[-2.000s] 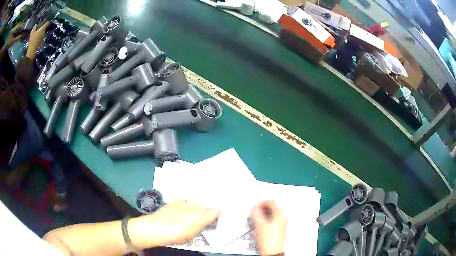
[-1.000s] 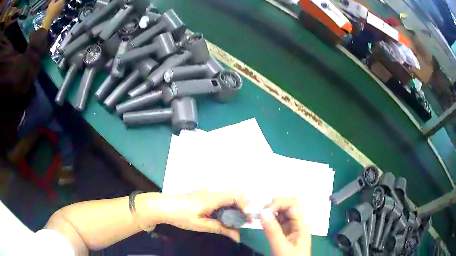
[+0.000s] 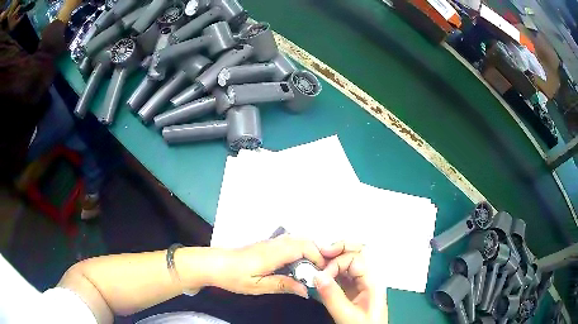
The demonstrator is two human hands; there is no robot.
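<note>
My left hand (image 3: pixel 263 264) is closed around a grey plastic unit, whose flat round end (image 3: pixel 305 272) faces up between thumb and fingers. A pale round sticker lies on or against that end. My right hand (image 3: pixel 348 285) has its thumb and fingertips at the edge of the round end; whether they still grip the sticker I cannot tell. Most of the held unit is hidden by my left hand. Overlapping white sheets (image 3: pixel 317 202) lie just beyond and beneath the hands.
Grey fan-like housings (image 3: pixel 244 126) are piled at the upper left, with another pile (image 3: pixel 453 291) at the lower right. A worn pale strip (image 3: pixel 393 126) edges the dark green conveyor (image 3: pixel 405 76). A neighbouring worker's arm (image 3: pixel 54 38) is at the far left. Boxes (image 3: pixel 500 28) stand beyond.
The camera view has shifted, so the piles sit higher. Both hands have come together at the unit, its round end now turned up with the pale disc on or against it.
</note>
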